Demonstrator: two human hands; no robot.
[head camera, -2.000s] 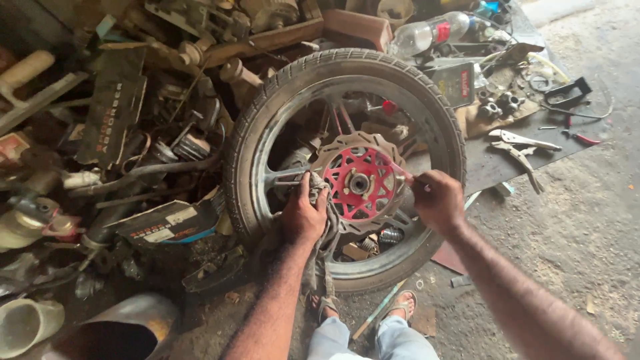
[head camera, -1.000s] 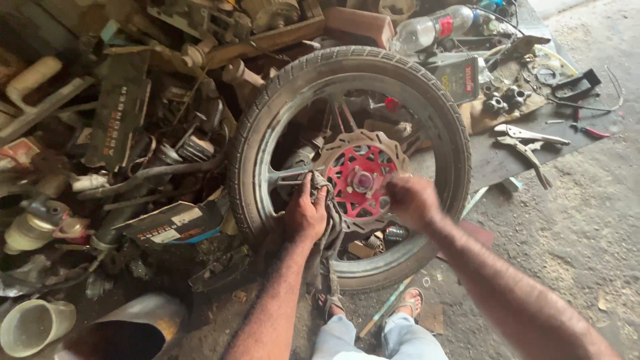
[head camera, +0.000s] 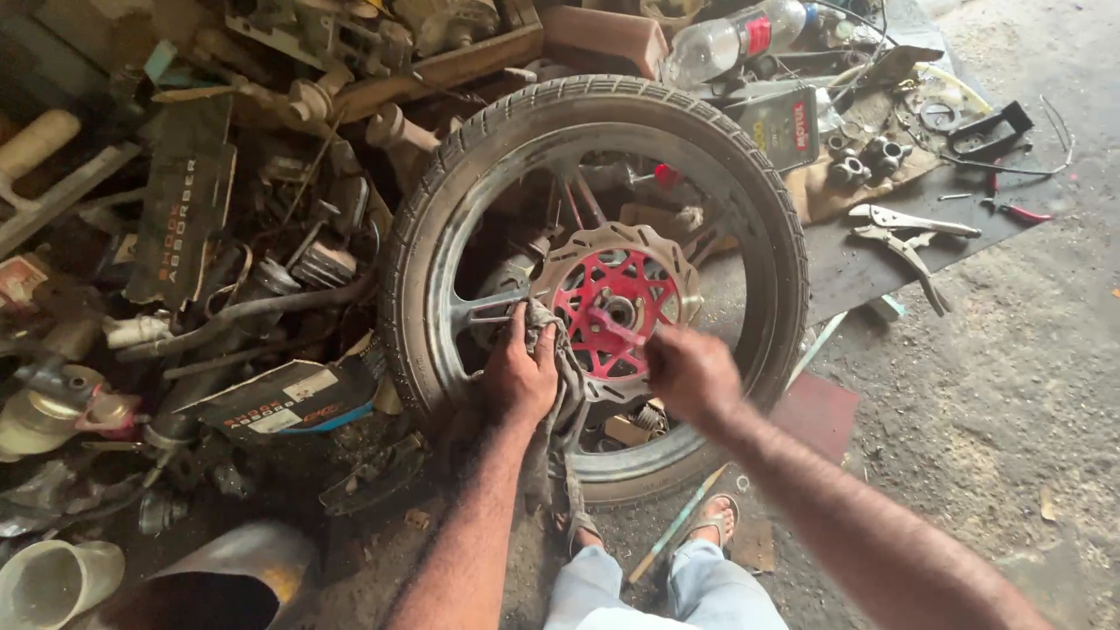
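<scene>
A motorcycle wheel with a worn tyre stands in front of me, its red-centred brake disc facing up toward the camera. My left hand presses a grey rag against the wheel at the disc's left edge, beside a spoke. The rag hangs down over the rim. In my right hand, over the disc's lower right, is a pinkish tool, blurred, whose end reaches the disc's centre near the hub; its exact kind cannot be told.
Locking pliers lie on a dark board at the right, near red-handled pliers and small rubber parts. A plastic bottle lies behind the wheel. Shock absorber boxes and metal parts crowd the left. A brush or stick lies between my feet.
My right hand has moved about the right side of the disc, nearer the hub and then lower. The left hand has stayed on the rag. The wheel looks little changed.
</scene>
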